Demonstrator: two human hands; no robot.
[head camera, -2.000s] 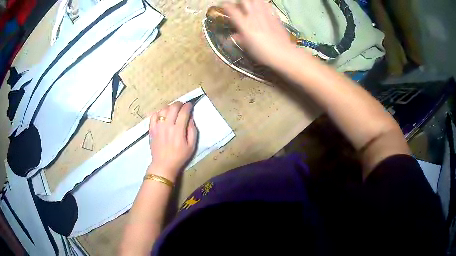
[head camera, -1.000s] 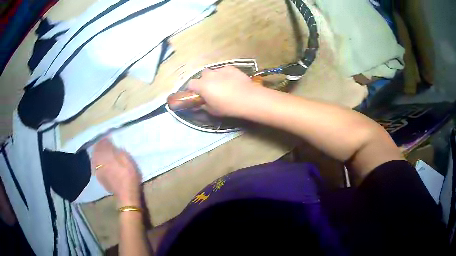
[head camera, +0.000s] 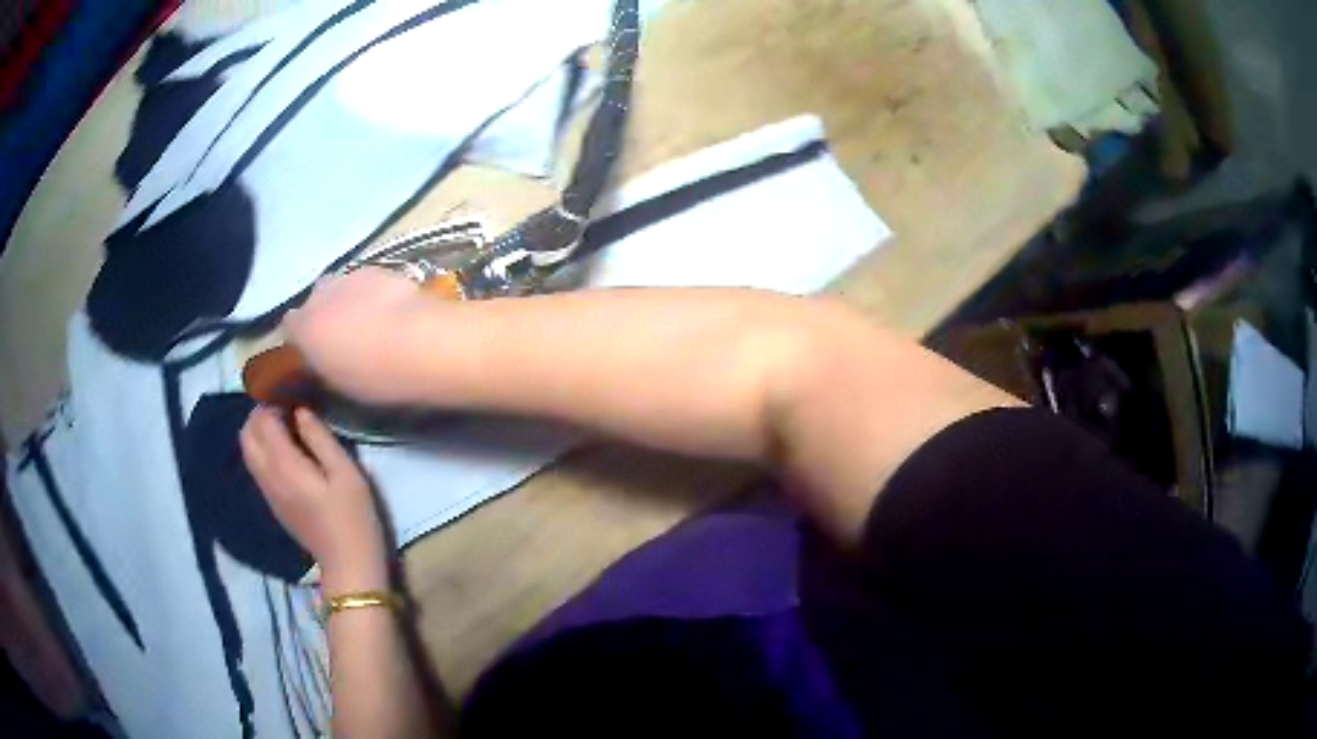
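Observation:
A pale white-blue panel (head camera: 758, 231) with a dark lengthwise stripe lies in front of me on the light brown board. Its rounded dark piece (head camera: 231, 484) is at the left end. My right hand (head camera: 361, 335) grips the orange-brown handle (head camera: 272, 373) of the iron, which stands on the panel's left part; my forearm hides much of its plate. The thick dark cord (head camera: 600, 130) runs up from its back. My left hand (head camera: 311, 484) lies on the panel beside the dark piece, close to the iron's front, fingers slightly apart.
A pile of striped panels (head camera: 332, 173) with dark ends lies at upper left. More striped panels (head camera: 130, 534) hang over the board's left edge. A folded pale green cloth (head camera: 1069, 65) is at upper right. A brown-edged box or frame (head camera: 1192, 404) stands at right, beyond the board (head camera: 953, 159).
My right hand has brought the iron from the upper middle down onto the panel and along it to the left end. My left hand has moved left from the panel's middle to the dark piece.

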